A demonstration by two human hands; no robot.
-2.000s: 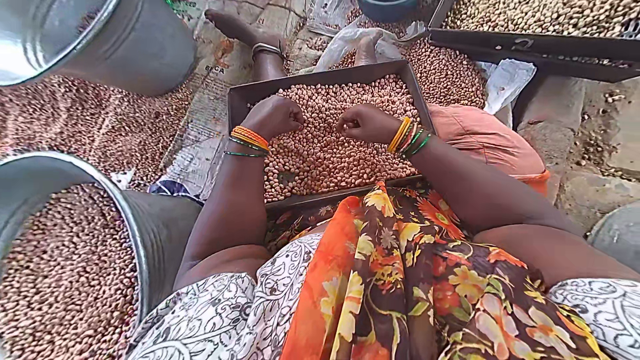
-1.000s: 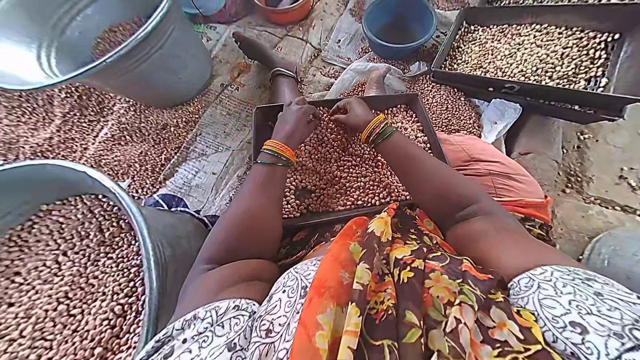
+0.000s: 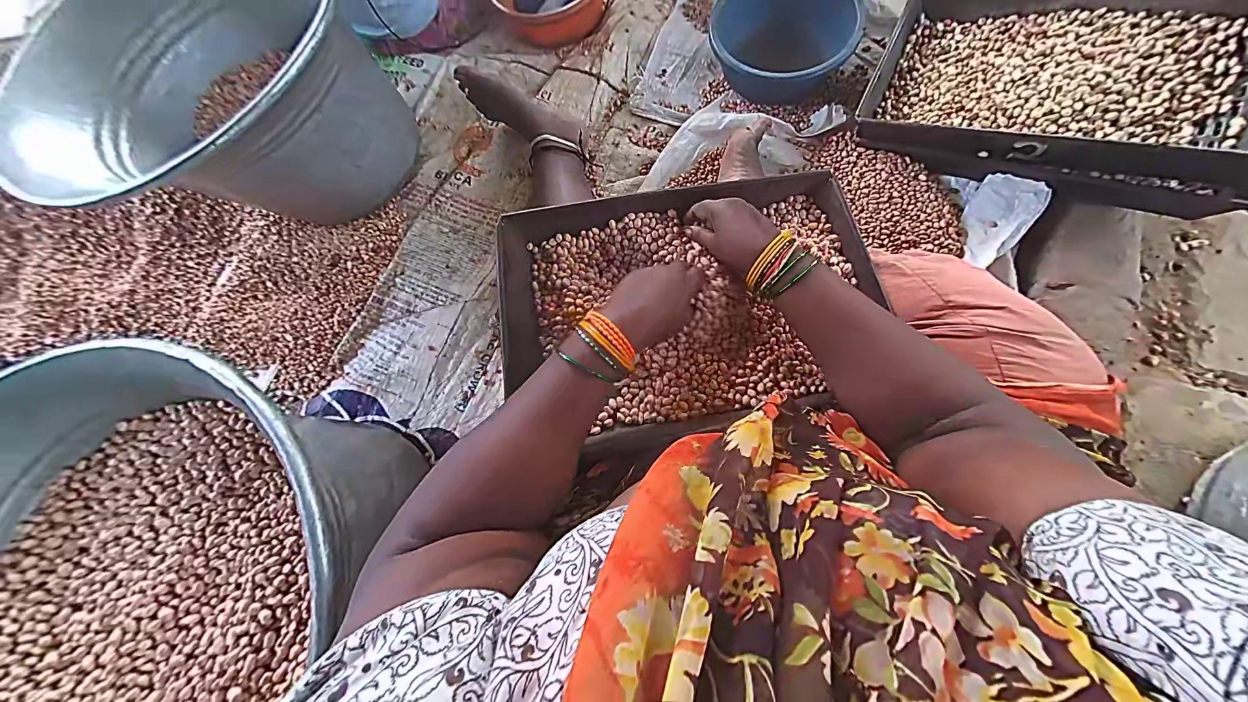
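A dark rectangular tray (image 3: pixel 516 322) rests across my legs, spread with reddish-brown nuts or seeds (image 3: pixel 653 390). My left hand (image 3: pixel 658 300), with orange and green bangles at the wrist, is low over the middle of them, its fingers curled and mostly hidden from view. Farther up the tray, my right hand (image 3: pixel 733 232) has its fingers bent down at the nuts near the far side. Whether either hand holds any nuts cannot be seen. Some nuts between the hands look blurred.
Metal buckets with nuts stand at the upper left (image 3: pixel 322 146) and lower left (image 3: pixel 361 497). Loose nuts (image 3: pixel 195 283) cover the ground between them. Beyond my feet are a blue basin (image 3: pixel 780 49) and an orange basin (image 3: pixel 554 24). Another tray (image 3: pixel 1053 161) holds paler nuts at upper right.
Both hands were close together at the tray's far edge one second ago. My left hand has since come back toward me, over the middle of the nuts.
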